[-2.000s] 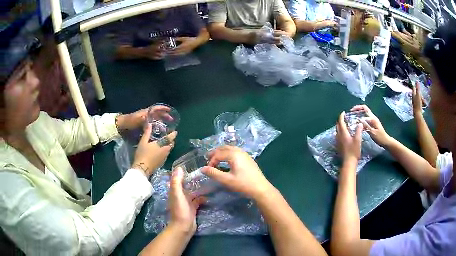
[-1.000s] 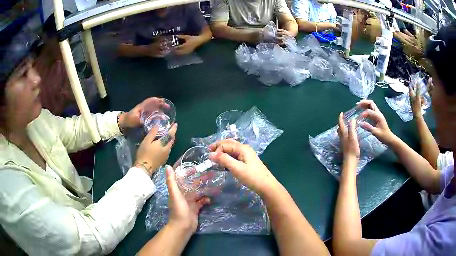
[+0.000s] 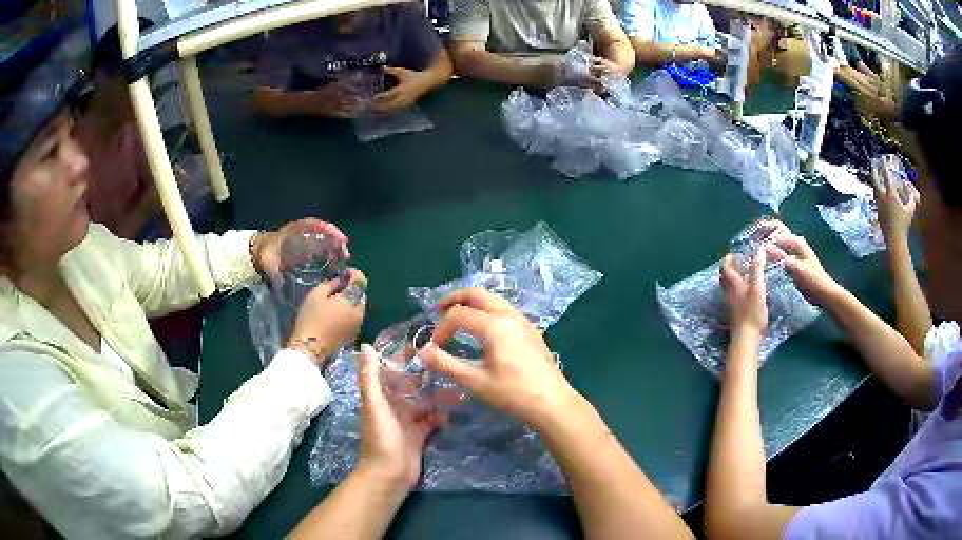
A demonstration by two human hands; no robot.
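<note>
My left hand (image 3: 392,430) holds a clear plastic cup (image 3: 401,353) from its left and underside, low over the table. My right hand (image 3: 487,359) is at the cup's upper right, with thumb and index finger at a small ring-like edge of it. The white centre piece is not clearly visible in the cup. A flat, crinkled clear poly bag (image 3: 485,448) lies under my hands on the green table. Another clear cup with a small white piece (image 3: 494,264) lies on a second poly bag (image 3: 559,274) just beyond my right hand.
A person at the left holds a clear cup (image 3: 309,258). A person at the right holds one over a poly bag (image 3: 691,316). A pile of poly bags (image 3: 622,127) lies farther back. Other people's hands work at the far edge. A pale tube frame (image 3: 158,158) stands at left.
The cup in my hands has been turned, and the white piece seen at my right fingertips earlier is no longer clear. The people at left and right have turned their cups.
</note>
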